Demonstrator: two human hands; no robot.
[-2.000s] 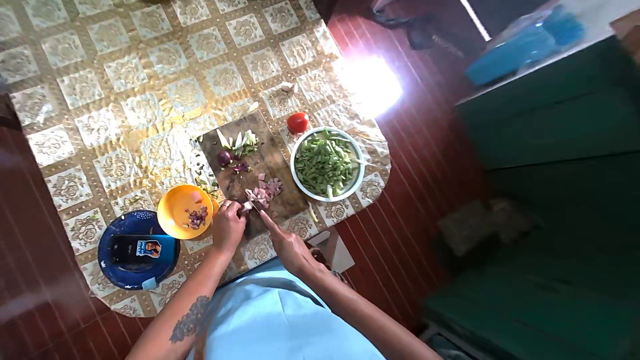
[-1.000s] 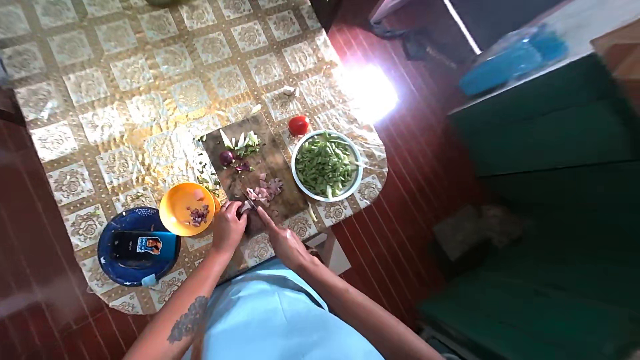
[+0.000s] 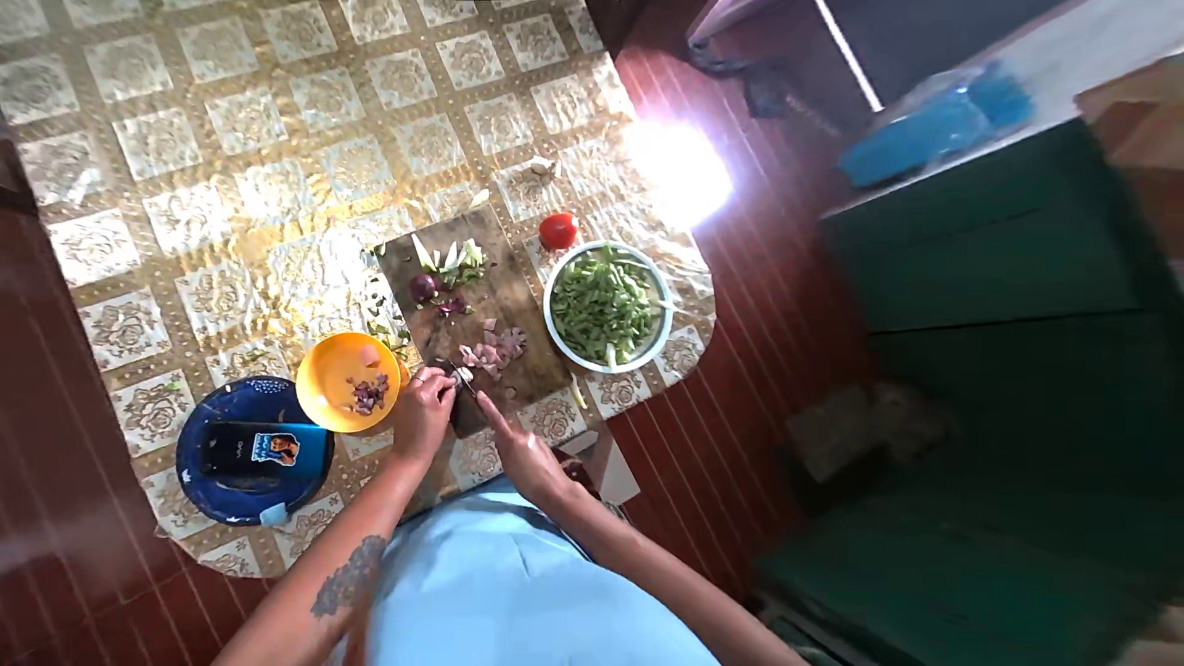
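On the wooden cutting board [image 3: 509,277], my right hand [image 3: 527,453] grips a knife [image 3: 464,381], index finger along its back. My left hand [image 3: 427,407], a ring on one finger, pinches a small pale piece of food [image 3: 462,374] at the blade, near the board's lower left edge. Chopped pinkish pieces [image 3: 495,351] lie just above the knife. Farther up the board are a small purple onion [image 3: 423,289], dark red scraps [image 3: 453,305] and green and white vegetable trimmings [image 3: 461,259]. The knife's handle is hidden in my right hand.
Right of the board stand a white bowl [image 3: 668,324] of chopped green vegetables and a red tomato [image 3: 558,230]. At left, a yellow bowl [image 3: 319,356] holds chopped purple pieces, beside a blue plate [image 3: 199,486] with a phone [image 3: 250,450]. A green cabinet [image 3: 999,250] stands at right.
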